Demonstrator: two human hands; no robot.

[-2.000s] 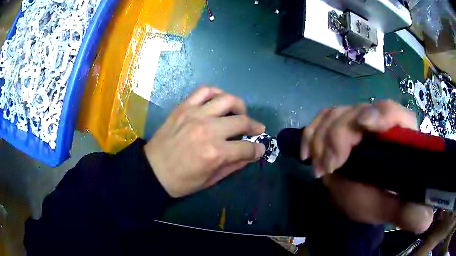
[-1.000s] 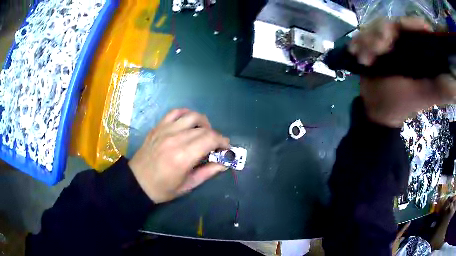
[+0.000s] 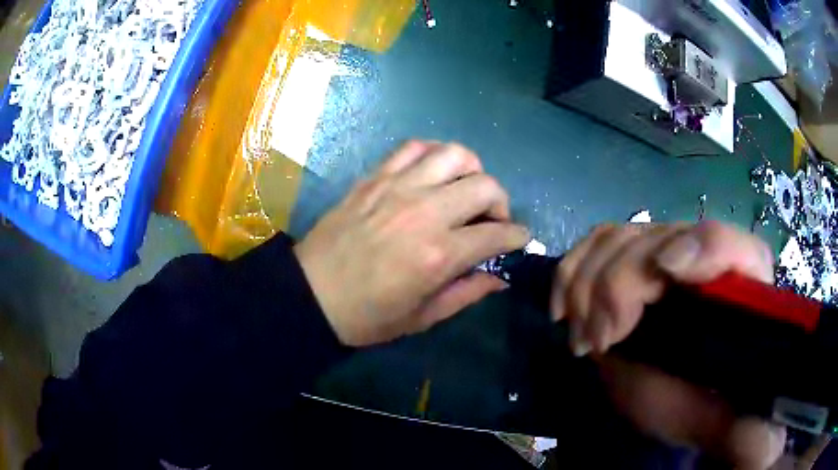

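Observation:
My left hand (image 3: 423,243) lies on the dark green mat, thumb and fingers holding a small white bracket (image 3: 536,247) with a ring board, mostly hidden by my fingers and the driver's nose. My right hand (image 3: 643,285) grips the black electric screwdriver with a red section (image 3: 758,298). The screwdriver lies nearly level in view, its black front end at the bracket between my left fingertips. The screw and bit tip cannot be made out. A small white plug (image 3: 513,397) lies near the mat's front edge.
A blue tray (image 3: 136,184) heaped with white brackets (image 3: 87,101) is at left, beside orange-yellow tape (image 3: 216,147). The white and black screw feeder (image 3: 634,87) stands at the back right. A pile of ring boards (image 3: 804,220) is at the right edge, near clear plastic bags (image 3: 813,46).
The screwdriver and my right hand have come from beside the feeder down to the bracket in my left hand. The view has shifted, and my fingers now cover more of the bracket.

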